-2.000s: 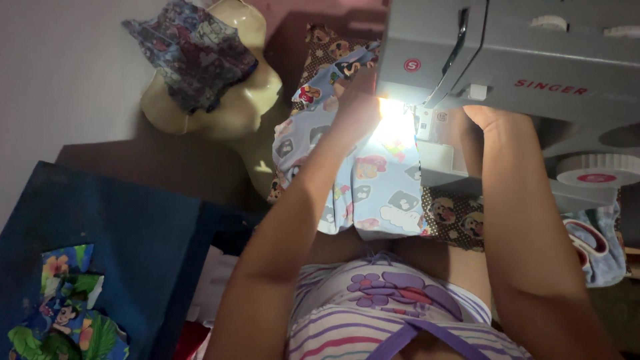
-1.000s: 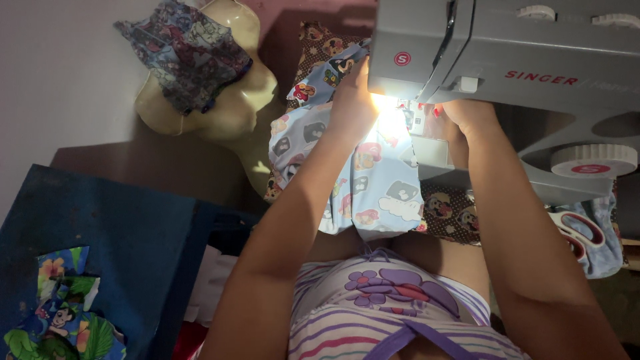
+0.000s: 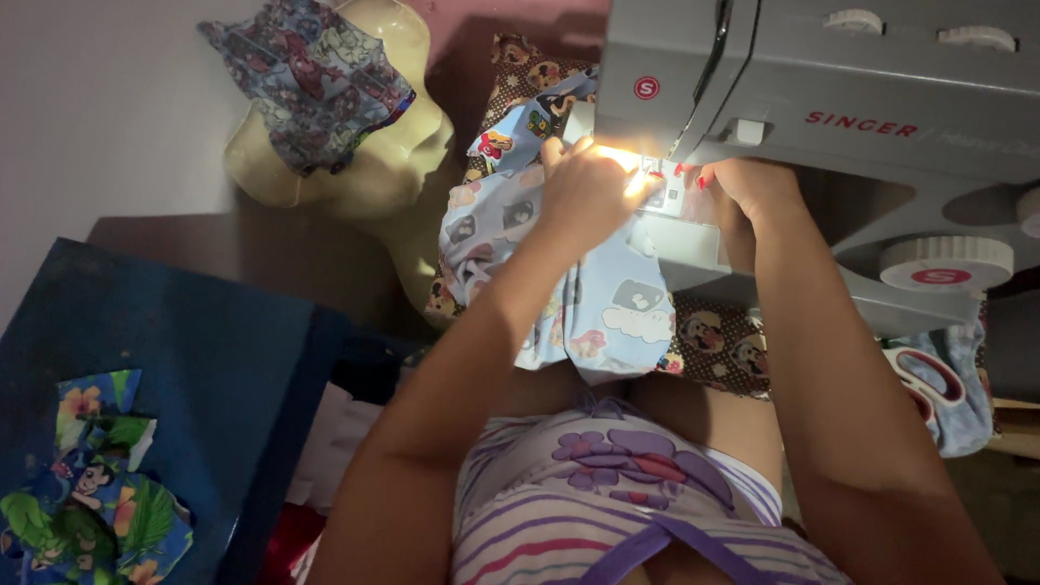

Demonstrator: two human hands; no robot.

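Observation:
A grey Singer sewing machine (image 3: 861,97) fills the upper right, its lamp lit over the needle area. Light blue cartoon-print fabric (image 3: 626,301) hangs from the machine's bed over the near edge. My left hand (image 3: 589,187) lies on this fabric just left of the needle, fingers bent against it; glare hides some fingertips. On the right of the needle, my right hand (image 3: 743,183) has its red-nailed fingertips near the needle plate (image 3: 670,199). Whether those fingers pinch the fabric's edge cannot be made out.
Brown dotted cartoon cloth (image 3: 719,333) lies under the machine. White-handled scissors (image 3: 934,378) rest on bluish cloth at right. A cream plastic stool (image 3: 325,179) at upper left carries a patterned garment (image 3: 313,81). Tropical-print pieces (image 3: 97,487) lie on a blue surface (image 3: 203,325).
My left hand, raised beside the lamp one second ago, is now lower and flatter on the fabric near the needle. My right hand stays at the needle's right side.

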